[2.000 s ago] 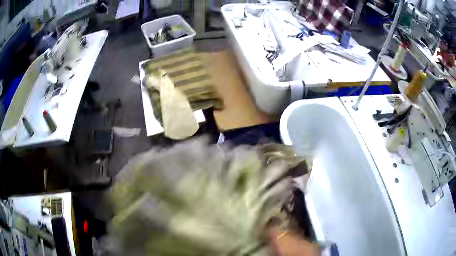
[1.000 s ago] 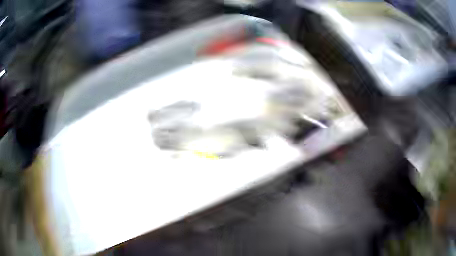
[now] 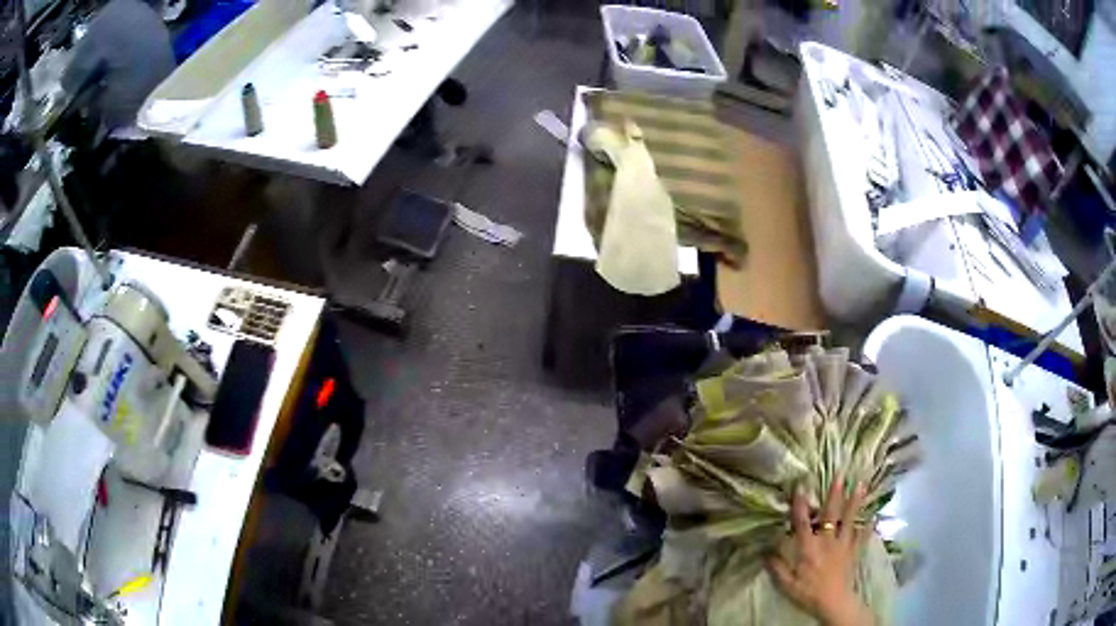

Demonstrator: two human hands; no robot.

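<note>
A thick bundle of pale olive garment pieces (image 3: 759, 446) lies low at the right, in front of me. Its upper ends fan out, with grey-taupe bands and brighter green folds between them. It narrows at the middle, and more cloth hangs below. My right hand (image 3: 822, 556), bare with a ring, comes from the bottom edge and holds the narrowed middle, fingers spread over the cloth. The underside of its grip is hidden. My left hand is not in view. No tie can be made out on the bundle.
A white tub (image 3: 948, 446) curves close right of the bundle. Ahead, a low table (image 3: 769, 232) bears striped cloth and an off-white piece (image 3: 639, 226). At left, a sewing machine (image 3: 122, 379) and dark phone (image 3: 241, 397) sit on a white table. A pedal (image 3: 414, 226) stands on the floor.
The view swung away to a blurred white table and has come back, now showing more at left. The bundle, blurred two seconds ago, is now sharp and lies lower right, my right hand on it.
</note>
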